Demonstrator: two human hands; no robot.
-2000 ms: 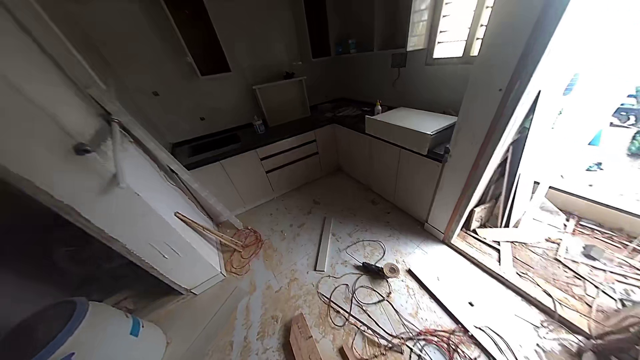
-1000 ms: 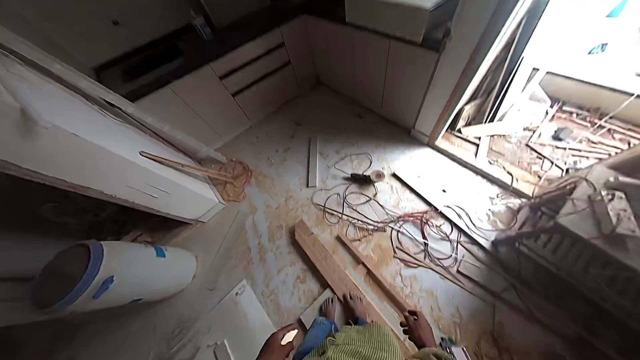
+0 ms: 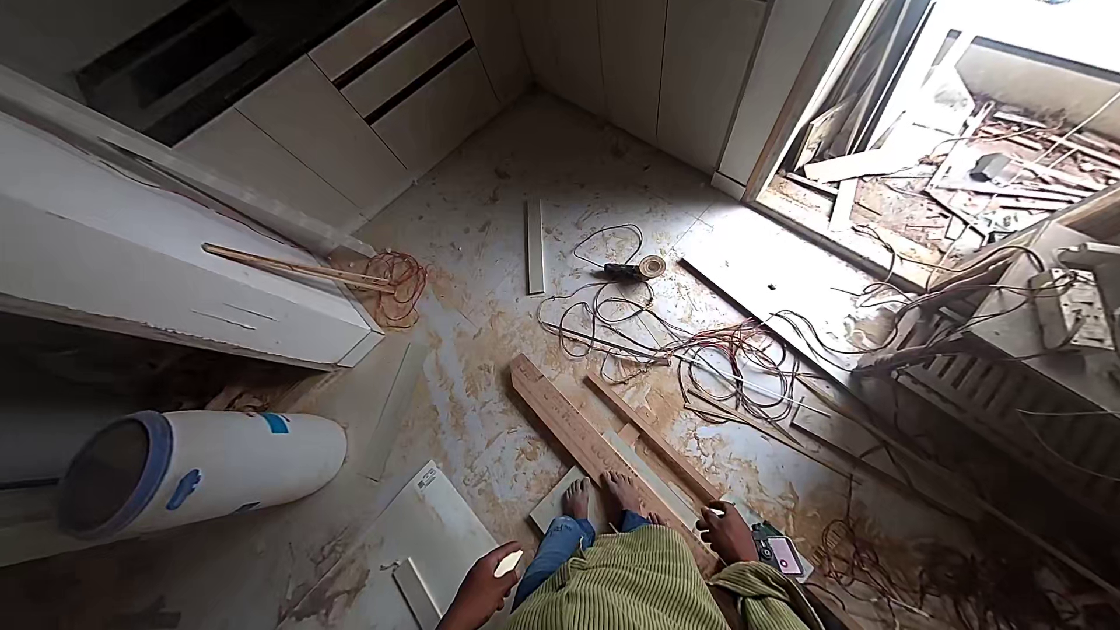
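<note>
My left hand [image 3: 483, 584] is at the bottom of the head view, closed on a small pale object [image 3: 508, 563] whose kind I cannot tell. To the right, my right hand [image 3: 726, 530] has its fingers curled near the lower end of a narrow wooden strip [image 3: 658, 440]; a small light spot shows at the fingertips, and I cannot tell whether it holds anything. A wide wooden plank [image 3: 573, 429] runs beside my bare feet, one foot resting at its edge. A device with a lit screen [image 3: 784, 555] lies right of my right hand.
Tangled cables [image 3: 735, 367] and a corded power tool [image 3: 623, 271] lie on the dusty floor. A white barrel [image 3: 254, 455] is at left, a pale board [image 3: 429, 516] near my left hand. Beyond are cabinets [image 3: 319, 131]; a doorway at right shows scrap wood [image 3: 862, 164]. A power strip [image 3: 1072, 308] sits at far right.
The view has tilted down strongly since the oldest frame, which shows neither hand. Both hands are in view one second ago and remain low in the frame now.
</note>
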